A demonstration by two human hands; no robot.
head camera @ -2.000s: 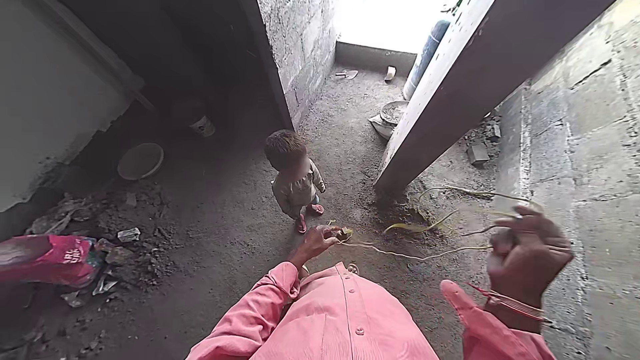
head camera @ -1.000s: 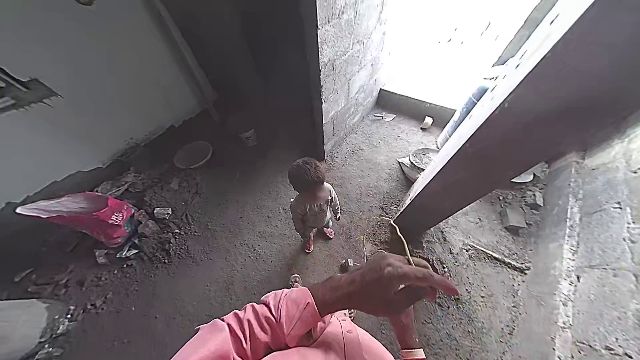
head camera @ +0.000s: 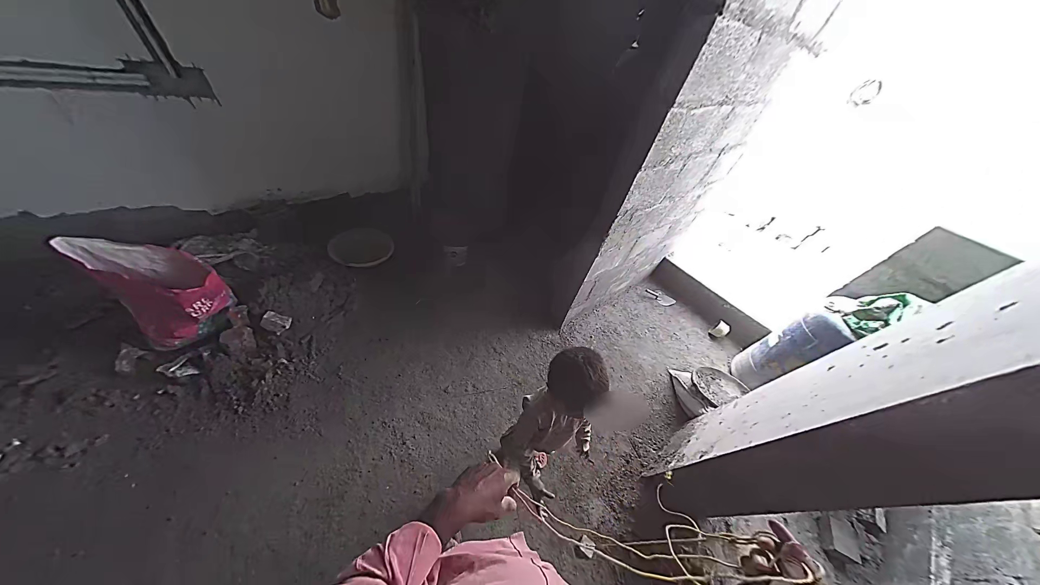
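Observation:
Strands of thin yellowish cord run between my two hands at the bottom of the view. My left hand is closed around one end of them, in front of the pink shirt. Toward the lower right, my right hand has its fingers curled around the looped other part, partly cut off by the bottom edge. One loose strand rises toward the foot of a concrete pillar. A small person stands just beyond my left hand.
A pink sack leans on rubble at the left, near a round basin. A block wall borders the bright doorway. By it are a blue drum, a pan and a trowel. Broken blocks lie beyond the pillar.
My hands were close together a second ago and are now apart, with several cord strands stretched between them. The view has swung, showing more of the left wall and the doorway.

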